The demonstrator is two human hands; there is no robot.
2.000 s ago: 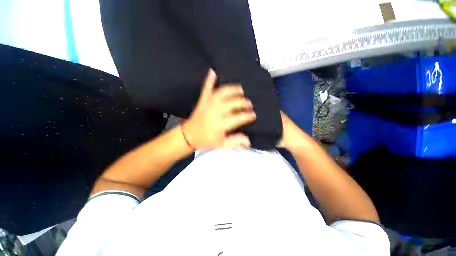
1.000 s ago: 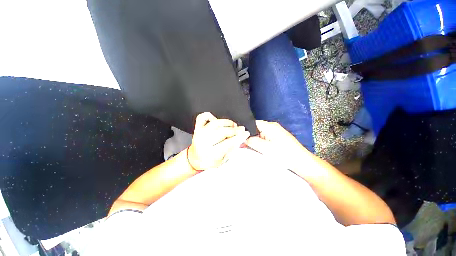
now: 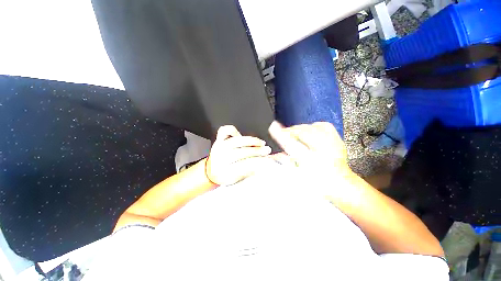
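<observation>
The black garment panel (image 3: 192,66) runs from the top of the view over the white table's front edge down to my lap. My left hand (image 3: 236,156) grips its lower end near my waist, with curled fingers. My right hand (image 3: 310,144) is beside the panel's lower right corner, its index finger pointing towards the edge. The image there is overexposed, and I cannot tell whether my right fingers touch or hold the cloth.
Speckled black cut pieces (image 3: 71,164) hang at the left. The white table (image 3: 291,22) ends above my blue-trousered leg (image 3: 307,82). Blue bins (image 3: 439,104) with a dark cloth band stand at the right. More speckled black cloth (image 3: 461,175) lies below them. Scraps litter the floor.
The view has tilted down since the first frame, and the table ruler has left it. My right hand has come from under the cloth and moved right, away from my left hand.
</observation>
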